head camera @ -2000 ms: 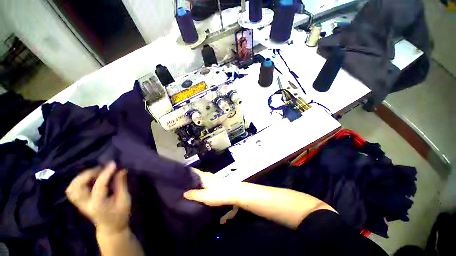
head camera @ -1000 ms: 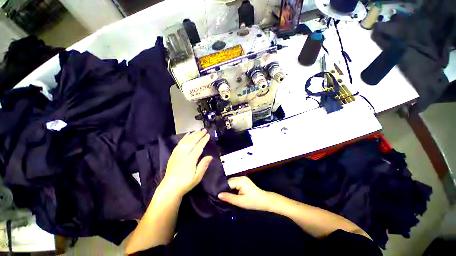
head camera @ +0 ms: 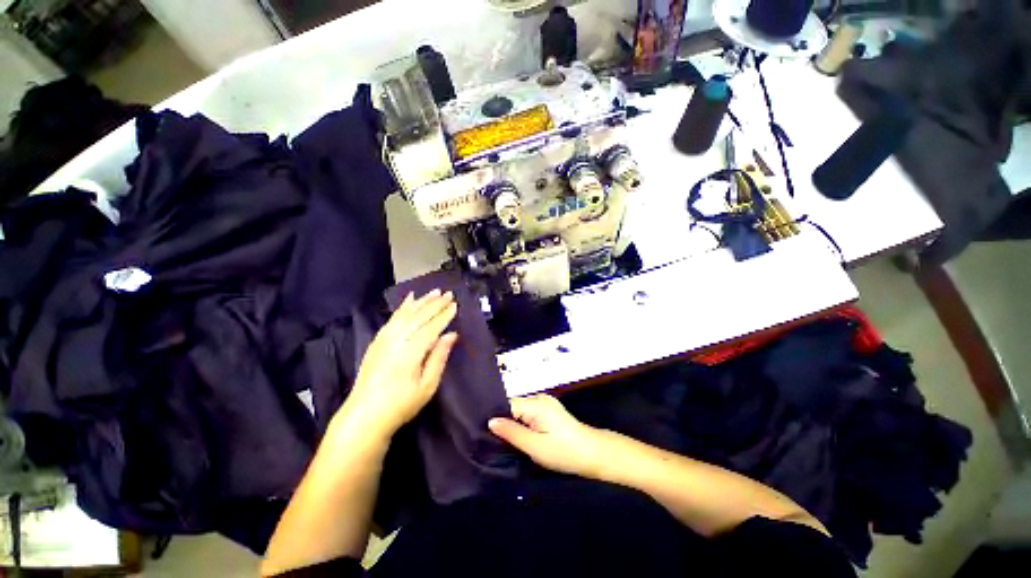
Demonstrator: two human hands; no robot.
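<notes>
A dark purple-black garment piece (head camera: 469, 395) runs from the needle area of the overlock machine (head camera: 526, 169) down towards my body. My left hand (head camera: 407, 356) lies on its upper part, fingers together and pointing at the presser foot area (head camera: 481, 260), just short of the metal parts. My right hand (head camera: 548, 431) pinches the right edge of the piece between thumb and fingers at the table's front edge. The needle itself is too small to make out.
A large dark garment pile (head camera: 215, 305) lies left of the machine. Small tools with black cord (head camera: 757, 215) and thread cones (head camera: 703, 115) are on the white table at right. A red-rimmed basket (head camera: 865, 331) holds dark cloth below right.
Since two seconds ago, the piece has come to the machine. In the last second, my left hand has moved slightly left and down, and the cloth between my hands lies flatter.
</notes>
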